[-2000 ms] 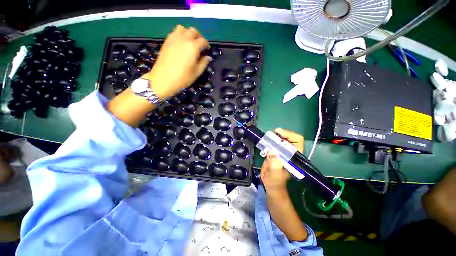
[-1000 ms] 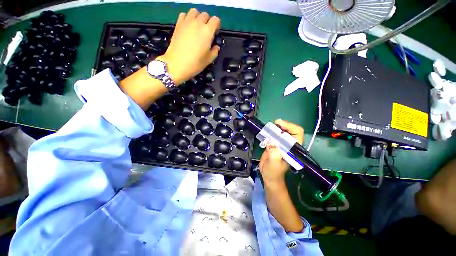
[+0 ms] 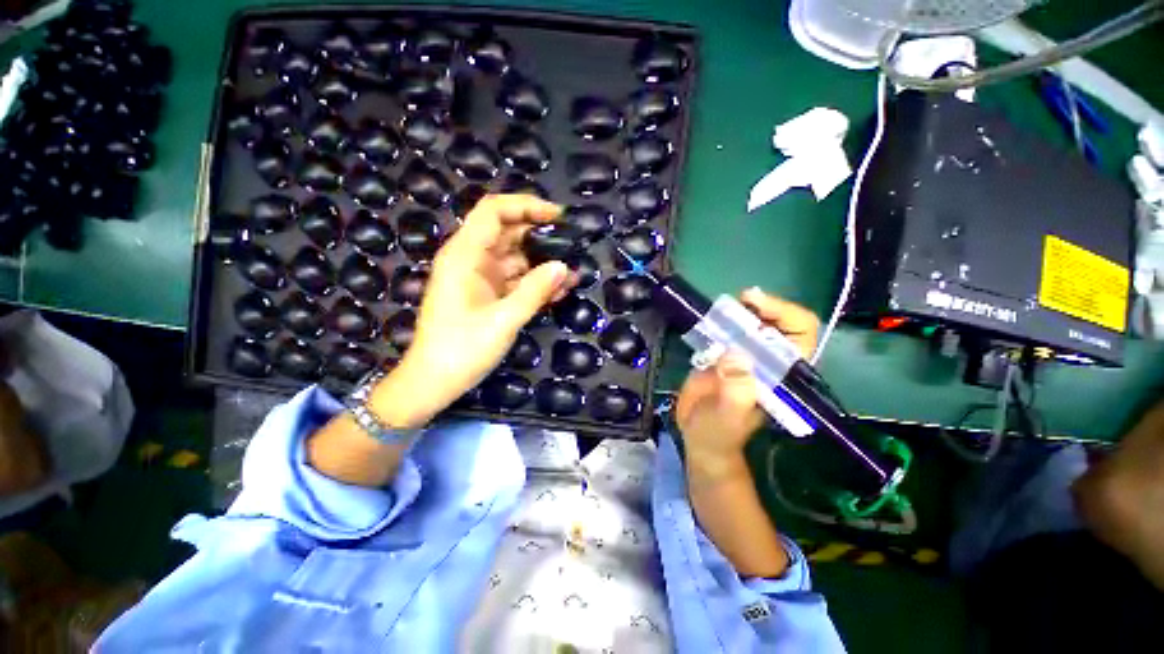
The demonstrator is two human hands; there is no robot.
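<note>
My left hand [image 3: 479, 294] pinches a glossy black plastic part [image 3: 549, 244] between thumb and fingers, above the middle right of the parts tray [image 3: 562, 77]. My right hand [image 3: 730, 390] is shut on a thick black dispensing syringe [image 3: 817, 406], gripped at its clear sleeve with a pale label. The syringe slants up and left. Its thin blue needle [image 3: 633, 263] points toward the held part, with a small gap between them. Many similar parts sit in rows in the tray. The green adapter [image 3: 881, 479] is at the syringe's rear end.
A heap of black parts [image 3: 74, 121] lies left of the tray. A crumpled white wipe [image 3: 804, 156], a white cable [image 3: 864, 192] and a black controller [image 3: 983, 211] are at right. A fan base [image 3: 836, 28] shows behind. Parts of other people show at both side edges.
My left hand has come back from the tray's far side toward the syringe needle, now with a black part visible in its fingers. The tray appears higher in view. My right hand still holds the syringe.
</note>
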